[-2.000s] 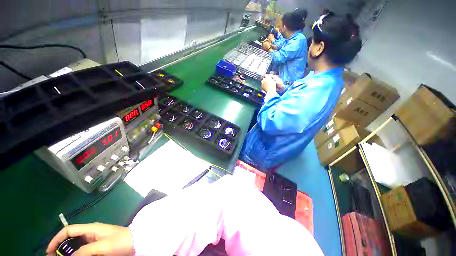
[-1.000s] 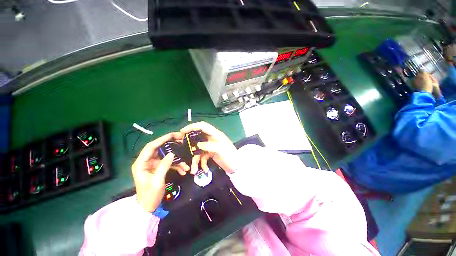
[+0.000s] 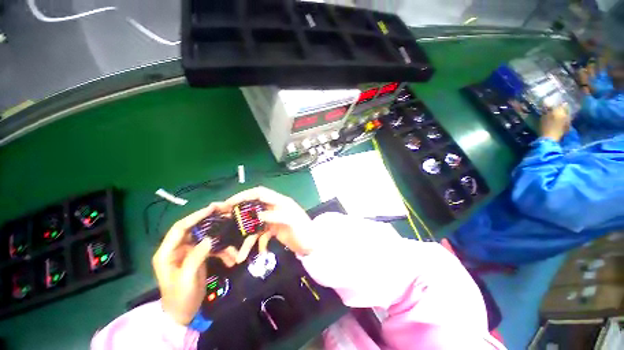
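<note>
My left hand is closed around a dark gauge with blue and white marks. My right hand grips a second gauge with red marks and a yellow edge. The two gauges are held side by side, close together, above a black foam tray. That tray holds a gauge with green and red marks, a white-faced gauge and a pocket with a pale curved line. Fingers hide parts of both held gauges.
A foam tray of gauges lies left; another lies right. A raised foam tray sits on the power supply. Test leads, a paper sheet and a yellow cord are near. A blue-sleeved person works at right.
The view has turned from the right side back to the bench. Both hands now hold gauges together; since one second ago they sit slightly lower and further left in the picture.
</note>
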